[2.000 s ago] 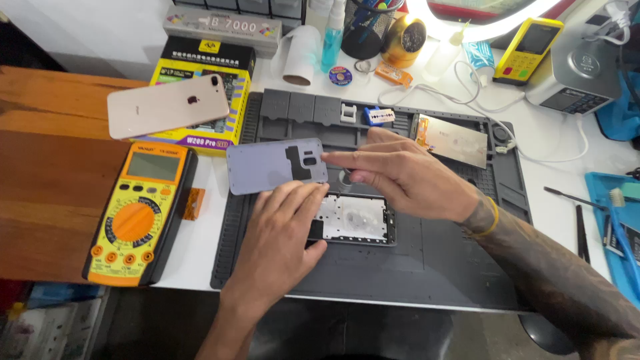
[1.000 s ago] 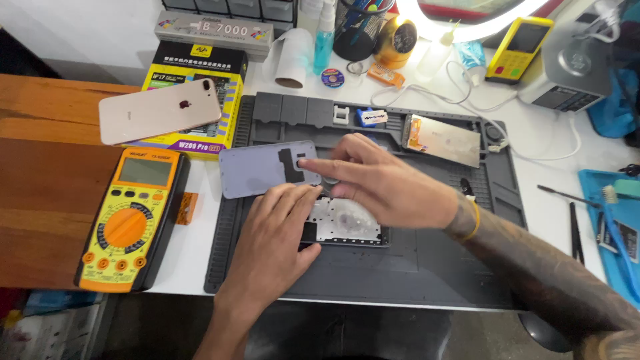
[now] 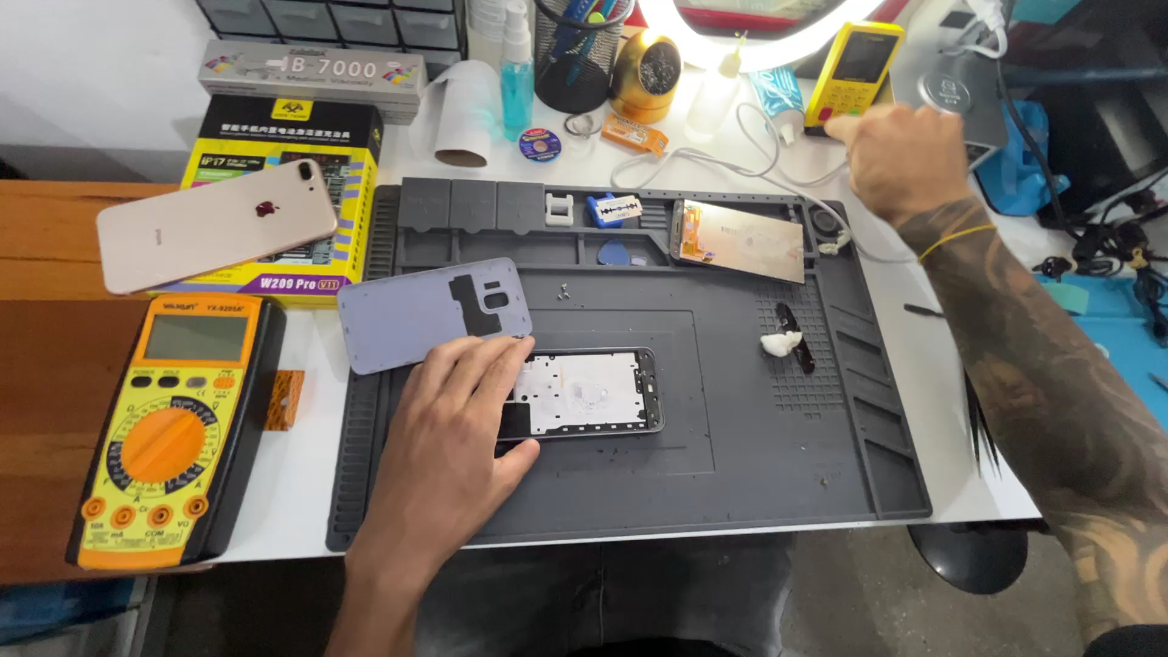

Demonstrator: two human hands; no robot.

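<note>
My left hand (image 3: 456, 429) lies over the left end of an opened phone's frame (image 3: 593, 392), its fingertips at the lower edge of a lilac phone back cover (image 3: 411, 315). Whether it grips the frame or only rests on it cannot be told. My right hand (image 3: 903, 160) is at the upper right, by a yellow card terminal (image 3: 853, 73) and a grey box-shaped device (image 3: 954, 91); what its fingers hold, if anything, is not clear. A phone display assembly (image 3: 753, 242) lies on the grey repair mat (image 3: 776, 474), near some small screws (image 3: 563, 292) and a white wad (image 3: 781, 343).
A yellow multimeter (image 3: 173, 438) stands left of the mat, and a rose-gold phone (image 3: 219, 224) rests on a yellow-black box (image 3: 274, 274). Behind the mat are a blue spray bottle (image 3: 516, 82), a mesh pen cup (image 3: 573, 64), a razor blade (image 3: 620, 209) and a white cable (image 3: 712, 155).
My right hand has left the lilac cover and moved to the upper right, beside the card terminal. My left hand remains by the cover and the phone frame.
</note>
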